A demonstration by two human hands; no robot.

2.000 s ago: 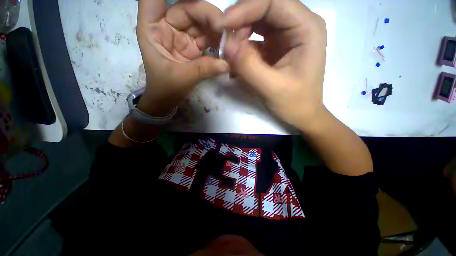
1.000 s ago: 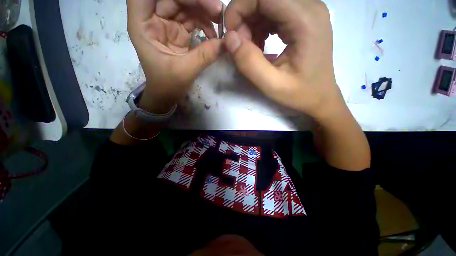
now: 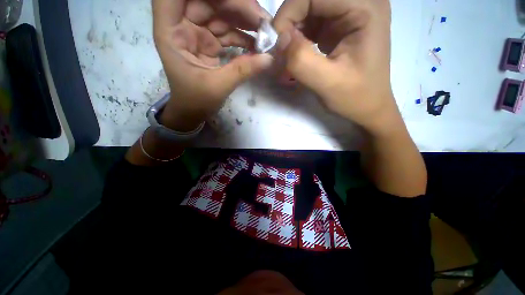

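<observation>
My left hand [image 3: 201, 55] and my right hand [image 3: 339, 63] meet at the top centre, above the white table. A small clear, shiny piece [image 3: 266, 36], perhaps a display lens or its film, is pinched between the left thumb and fingers. The right thumb and index finger touch its right side. The fingers hide part of it, and its exact outline is blurred. Part of something pink shows below the right fingers, mostly hidden. Both hands are bare.
Two mini camera bodies [image 3: 512, 95] lie at the right edge, dark screens up. A cluster of black frame-shaped scraps [image 3: 438, 102] and several blue bits [image 3: 433, 69] lie left of them. A long dark object [image 3: 34, 83] lies at the far left. The table's front edge [image 3: 259, 148] runs below my wrists.
The piece between the fingers was a thin edge-on line and now shows a broader, shiny face. Both hands have shifted slightly right. The whitish bit on the black scraps no longer shows.
</observation>
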